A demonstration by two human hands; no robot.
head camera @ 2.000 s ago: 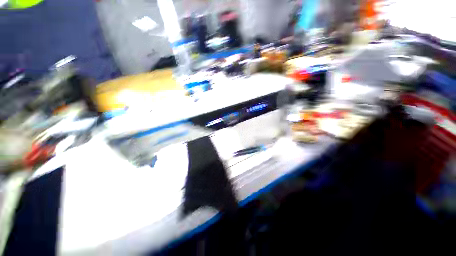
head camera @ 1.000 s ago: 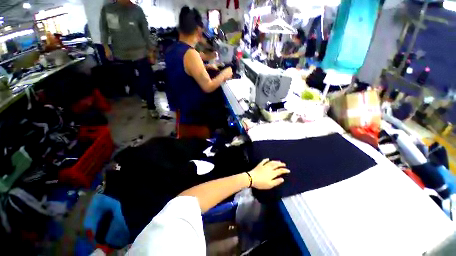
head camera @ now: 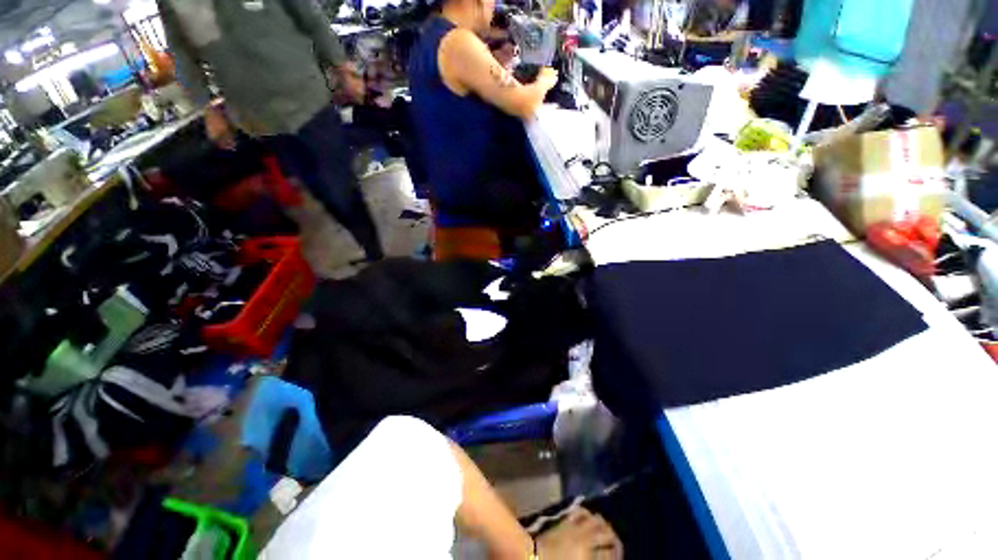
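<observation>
A navy cloth panel stack [head camera: 755,319] lies flat on the white sewing table [head camera: 854,459], its near end hanging over the blue front edge. My left hand [head camera: 578,536] is low at the bottom edge of the picture, left of the table edge and partly cut off. Its fingers are bent over dark material, and I cannot tell whether they hold it. A white sleeve covers my upper arm. My right hand is out of the picture.
Black pieces [head camera: 438,339] are heaped on a blue bin [head camera: 503,423] beside the table. A red basket [head camera: 274,304] stands on the floor beyond. Two people are ahead, one seated, one standing. A white machine with a fan grille [head camera: 646,115] and a cardboard box [head camera: 881,175] are at the table's far end.
My left hand has left the navy panels and moved down toward me, off the table. The view has shifted, and the standing person appears closer.
</observation>
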